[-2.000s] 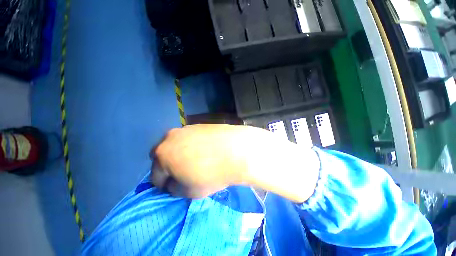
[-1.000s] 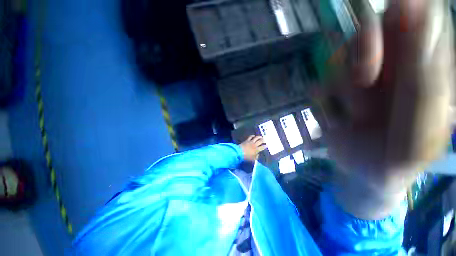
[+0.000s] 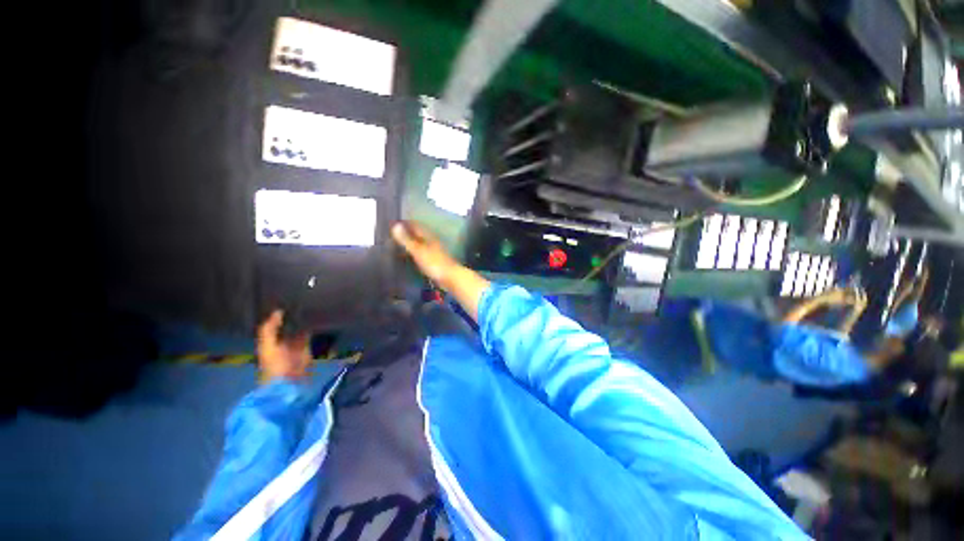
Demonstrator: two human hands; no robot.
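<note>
A dark phone tray [image 3: 317, 285] lies in front of me. Three white phones or back covers [image 3: 322, 217], [image 3: 323, 141], [image 3: 333, 55], with dark camera rings at their left ends, lie in its pockets. The pocket nearest me looks dark, with a tiny white mark. My left hand [image 3: 283, 351] is at the tray's near edge, slightly blurred. My right hand [image 3: 423, 254] is at its right edge, fingertips at the rim. Whether either hand grips the tray is unclear. Two white slips [image 3: 445, 140], [image 3: 453, 190] lie on the green mat beside the tray.
A black fixture with a red button [image 3: 557, 258] stands right of the tray, with a grey block [image 3: 706, 143] and cable above it. More trays with white pieces [image 3: 740, 242] are farther right. Another person's blue sleeve [image 3: 819, 353] shows at the right. Blue floor [image 3: 106, 444] is at lower left.
The view has swung toward the bench and come closer to the white-phone tray. My right hand, large and blurred before, is now at the tray's right edge. My left hand stays by the tray.
</note>
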